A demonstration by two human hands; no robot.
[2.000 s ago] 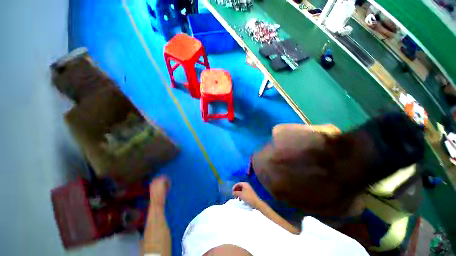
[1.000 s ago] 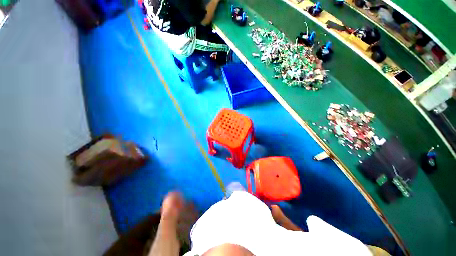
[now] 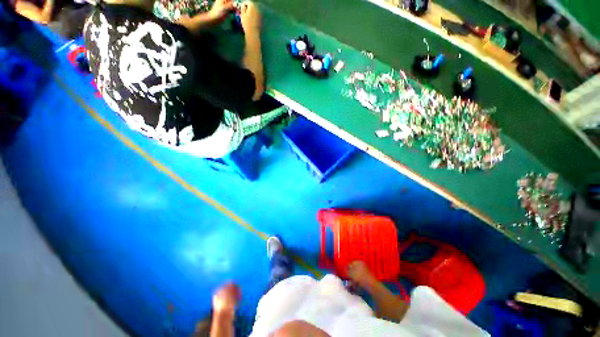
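My left hand (image 3: 225, 298) is low in the picture, left of my white shirt, small and blurred; its fingers look curled and I see nothing in it. My right hand (image 3: 360, 272) is in front of the shirt, over the near edge of a red slotted stool (image 3: 365, 240). It is blurred; I cannot tell whether it touches the stool or holds anything. A second red stool (image 3: 450, 276) stands to the right of the first.
A green bench (image 3: 408, 155) runs along the right with heaps of small wired boards (image 3: 447, 125) and black round units with blue tops (image 3: 318, 64). A person (image 3: 158, 72) in black and white sits at it, upper left. A blue bin (image 3: 317, 148) is beside the bench; a yellow line (image 3: 177, 178) crosses the blue floor.
The view has moved forward along the bench. The red stools are now close beside my right hand, the seated person is larger, and the brown carton has left the picture on the left.
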